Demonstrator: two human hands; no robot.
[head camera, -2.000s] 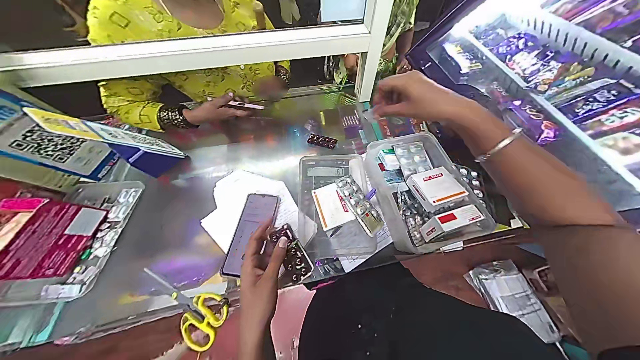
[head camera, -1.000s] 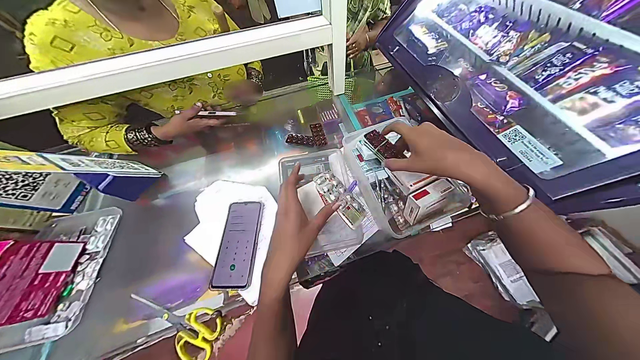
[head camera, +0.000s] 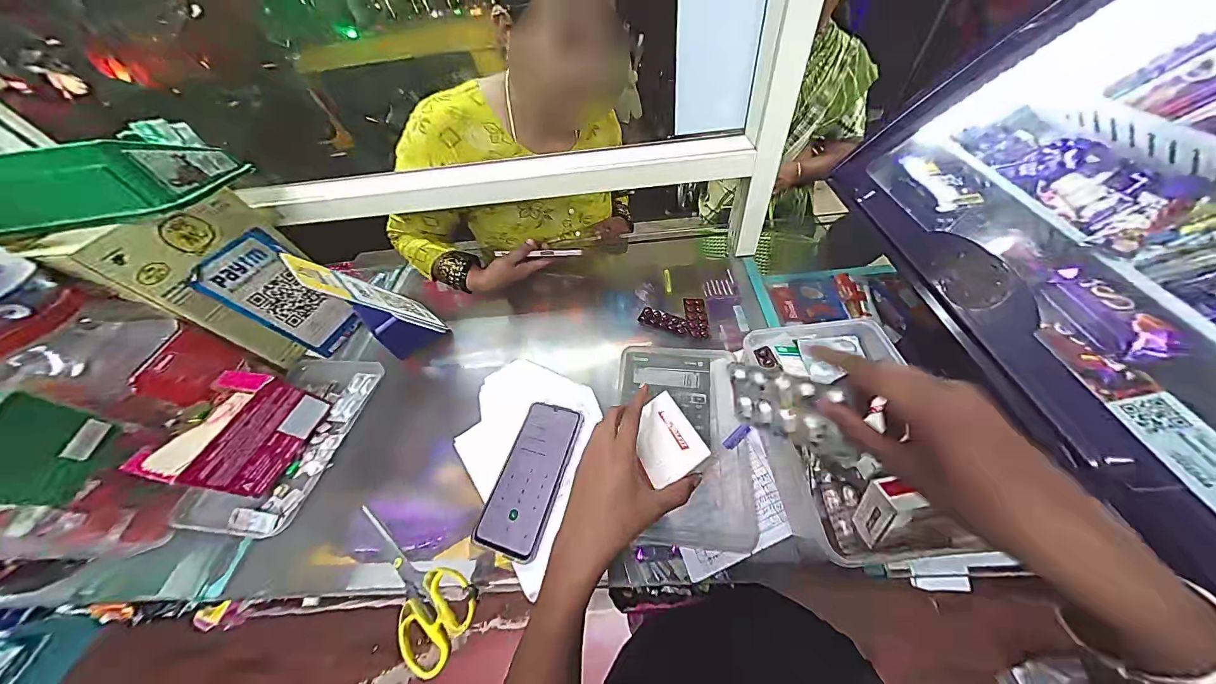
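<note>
My left hand grips a small white medicine box with a red mark, over a calculator and a clear plastic lid. Blister strips of pale tablets are in my right hand, a little blurred, above a clear plastic bin of medicine packs. Left of my left hand a smartphone showing a keypad lies on white papers. Dark red blister strips rest on the glass counter beyond the calculator.
Yellow-handled scissors lie at the counter's near edge. A second plastic bin and a cardboard box stand left. Behind the window frame a person in yellow holds a phone. A lit display case borders the right.
My left hand now holds the white box; a second ago it was at the pale blister strips, now in my right hand. The dark red strip my right hand held then is no longer in it.
</note>
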